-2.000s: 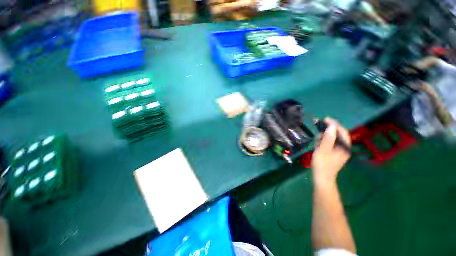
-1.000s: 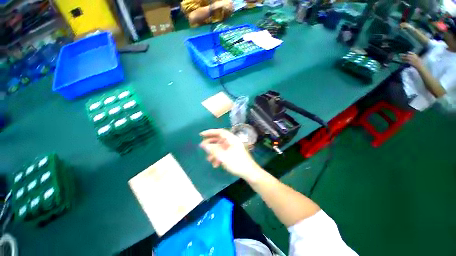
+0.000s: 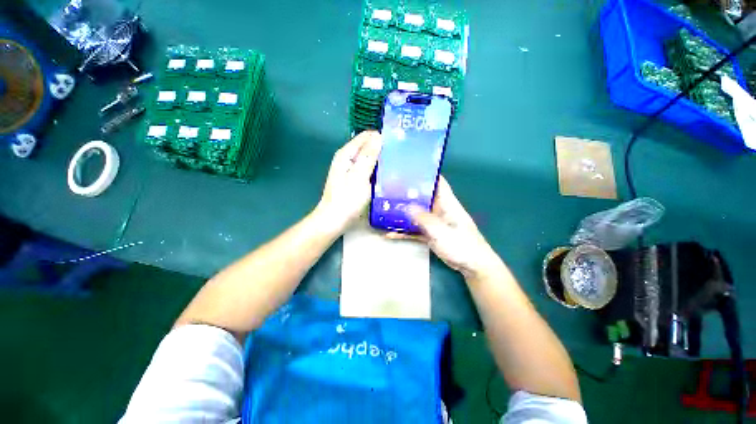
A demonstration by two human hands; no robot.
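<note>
A smartphone with a bright blue-purple screen is held upright in both my hands, its screen facing me and showing a clock. My left hand grips its left edge. My right hand holds its lower right side, with the thumb over the bottom of the screen. The phone is above the pale tan backing board, whose upper part is hidden by my hands and the phone. The phone's top overlaps the front of a stack of green PCB panels with white squares.
Another PCB stack, a white tape roll and a blue fan are at left. At right are a blue bin, tan card, crumpled plastic bag, tip-cleaner tin and black soldering station.
The view has swung left. My right hand, earlier empty near the tin, is now on the phone. My left hand has come into view, also holding it. The black-handled iron is no longer in my right hand.
</note>
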